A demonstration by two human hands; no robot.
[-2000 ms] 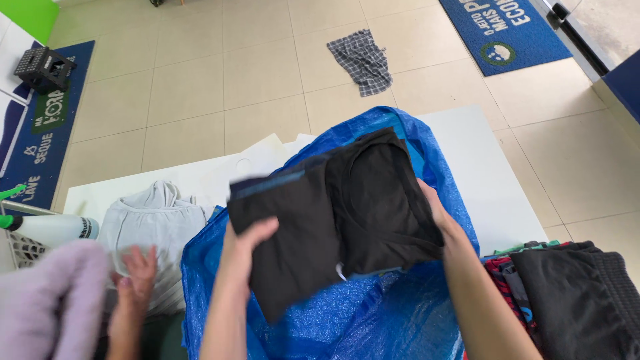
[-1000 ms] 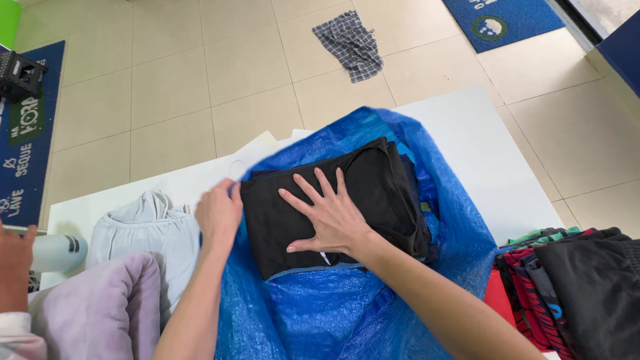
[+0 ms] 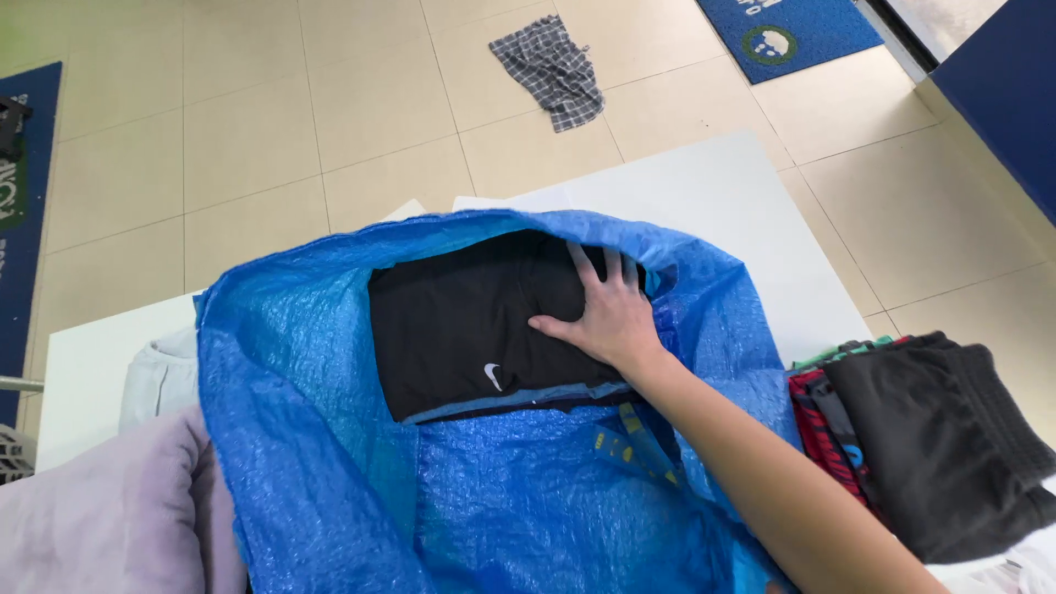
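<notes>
A large blue woven plastic bag (image 3: 511, 495) stands with its mouth wide on a white table. Inside it, toward the far side, lies a folded black garment (image 3: 454, 330) with a white Nike logo, on top of other dark and blue folded cloth. My right hand (image 3: 610, 318) rests on the right part of the black garment, fingers spread and pressing flat, fingertips beside the far rim of the bag. My left hand is out of view. A blue strap with yellow marks hangs inside the bag below my right wrist.
Folded clothes, with dark shorts (image 3: 932, 445) on top, are at the table's (image 3: 742, 198) right. A lilac plush cloth (image 3: 107, 511) and a pale garment (image 3: 161, 379) are at left. A checked cloth (image 3: 553, 74) lies on the tiled floor; blue mats (image 3: 792, 33) lie beyond.
The black garments, held between both hands two seconds ago, now lie in the bag. My left hand, at their left edge a second ago, has left the view. The co-worker's hand at left is gone too.
</notes>
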